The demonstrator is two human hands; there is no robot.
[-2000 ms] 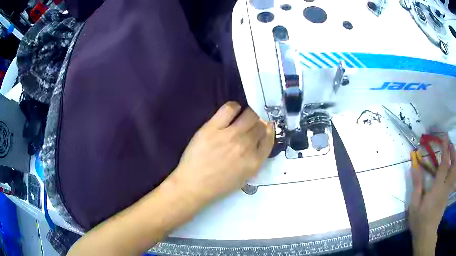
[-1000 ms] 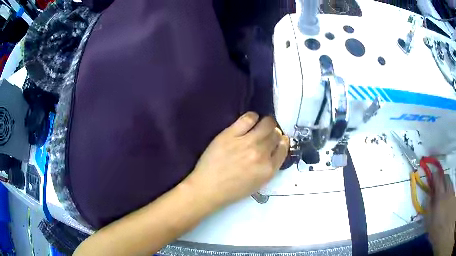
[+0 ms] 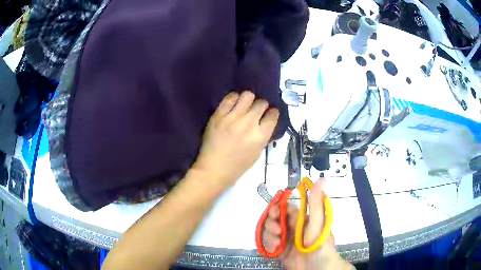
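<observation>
The large dark plum garment (image 3: 142,100) covers the left of the table, with a grey plaid edge (image 3: 60,142). My left hand (image 3: 237,137) grips its right edge, left of the sewing machine (image 3: 343,105). My right hand (image 3: 306,237) holds scissors with a red and an orange-yellow loop (image 3: 327,224), fingers in the loops. The silver blades point up between the garment edge and the needle area, slightly apart; their tips are hard to make out. A dark binding strip (image 3: 369,211) runs from beside the presser foot area over the table's front edge.
A measuring tape (image 3: 211,259) runs along the table's front edge. A bunched grey-black plaid part (image 3: 58,37) lies at the upper left. Blue material (image 3: 422,253) shows below the table at the lower right. A thread stand part (image 3: 364,34) rises behind the machine head.
My right hand has taken up the scissors from the right of the table and brought them to the garment edge. My left hand and the garment have moved left, away from the needle.
</observation>
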